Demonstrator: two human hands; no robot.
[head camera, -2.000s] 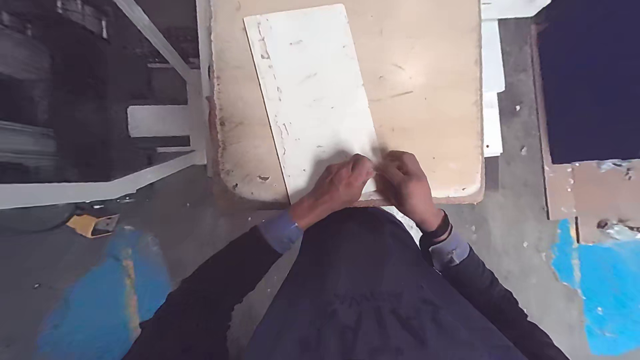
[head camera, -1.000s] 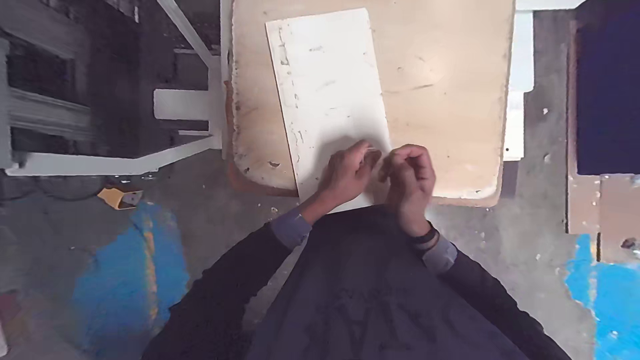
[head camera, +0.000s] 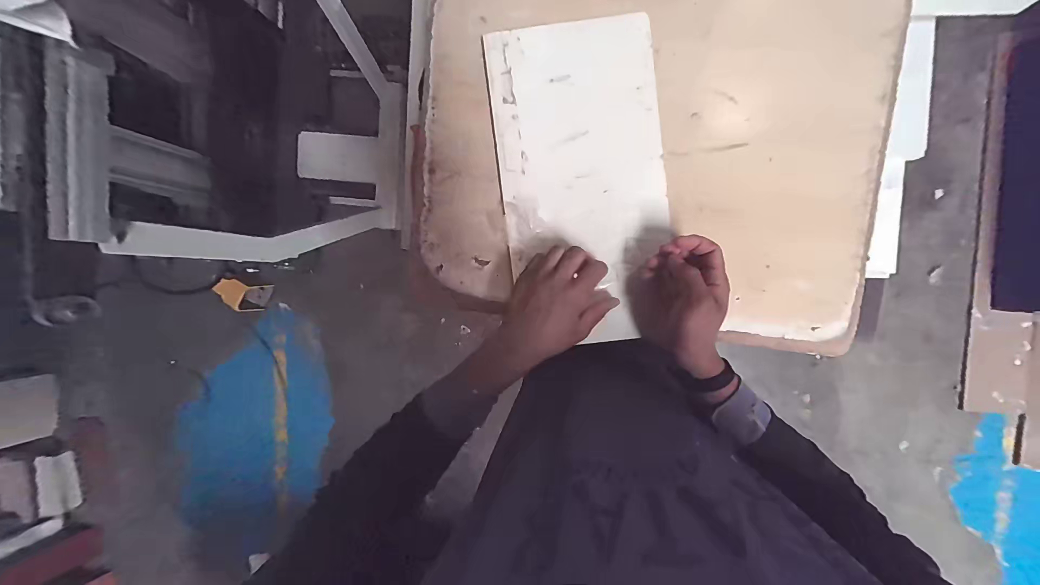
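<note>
A white rectangular board (head camera: 585, 130), marked with scuffs and a worn strip along its left side, lies on a pale wooden tabletop (head camera: 780, 187). My left hand (head camera: 561, 301) is over the board's lower left part, fingers bent and thumb apart; whether it holds something small cannot be told. Over the board's lower right edge, my right hand (head camera: 686, 284) is raised with its fingers curled toward the thumb. Anything between those fingertips is too small to make out. The board's near edge meets my dark apron (head camera: 634, 455).
White metal framing (head camera: 390, 154) stands left of the table. A yellow object (head camera: 242, 294) and a dark cable lie on the floor near blue paint (head camera: 260, 422). White panels (head camera: 908, 146) show beyond the table's right edge. Farther right is a brown board (head camera: 1001, 357) with a dark surface.
My hands, close together at the board's near end two seconds ago, have moved apart. The left hand's fingers have spread somewhat. The board still lies on the table.
</note>
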